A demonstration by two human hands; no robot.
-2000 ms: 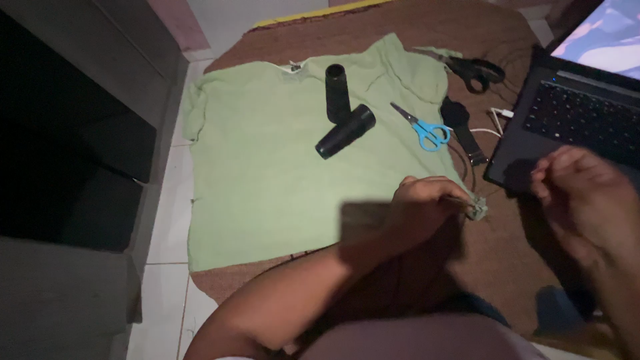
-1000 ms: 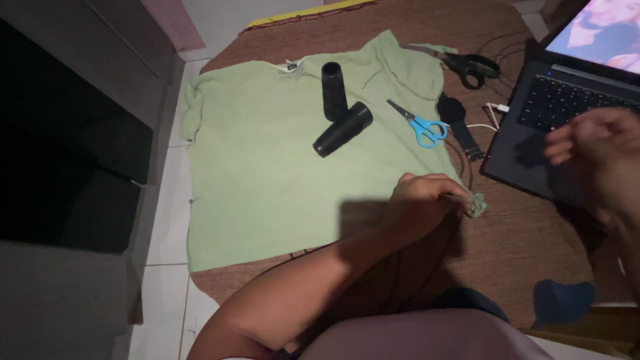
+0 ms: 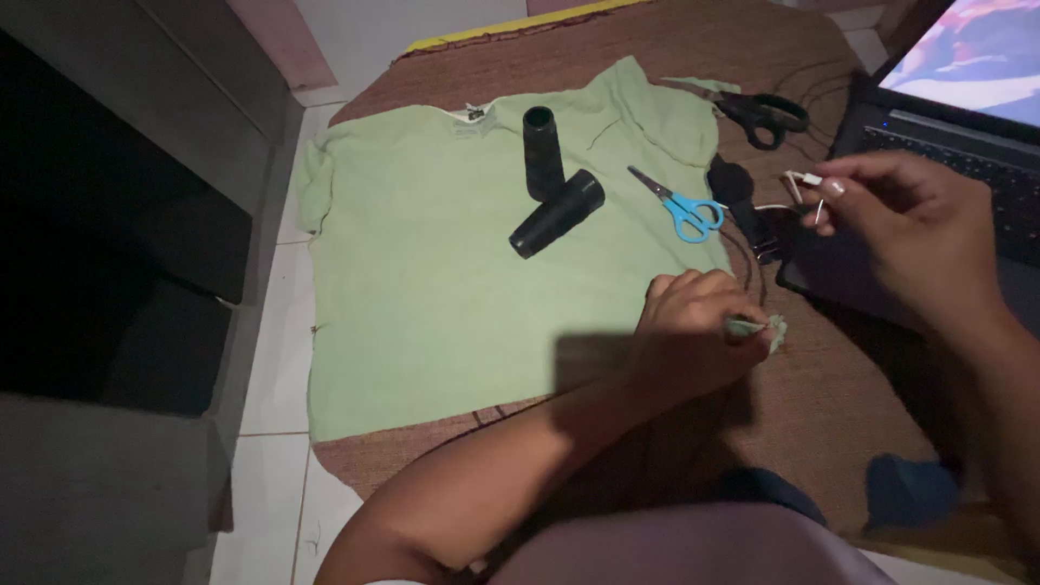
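My left hand [image 3: 695, 325] pinches a bunched edge of a light green shirt [image 3: 439, 268] at its lower right; a gathered bit of the cloth [image 3: 777, 333] sticks out past the thumb. Raised over the laptop's near left corner, my right hand [image 3: 918, 219] has thumb and fingers closed on a thin, shiny, needle-like object [image 3: 819, 212]. A white cable plug [image 3: 811, 179] shows right by those fingertips; whether they touch it is unclear. Blue-handled scissors [image 3: 691, 218] and two black tapered cones, one upright [image 3: 543, 158] and one slanting [image 3: 556, 215], lie on the shirt.
Black-handled scissors [image 3: 764, 118] lie at the shirt's upper right. A black wristwatch [image 3: 741, 203] and thin cords lie between shirt and laptop [image 3: 845, 268]. Everything rests on brown woven fabric [image 3: 837, 390]. A dark cabinet [image 3: 106, 244] stands left, beside white floor tiles [image 3: 276, 366].
My right hand has moved left from the laptop's right side since a second ago, toward the white plug, which lies about where it was. My left hand keeps its pinch on the cloth.
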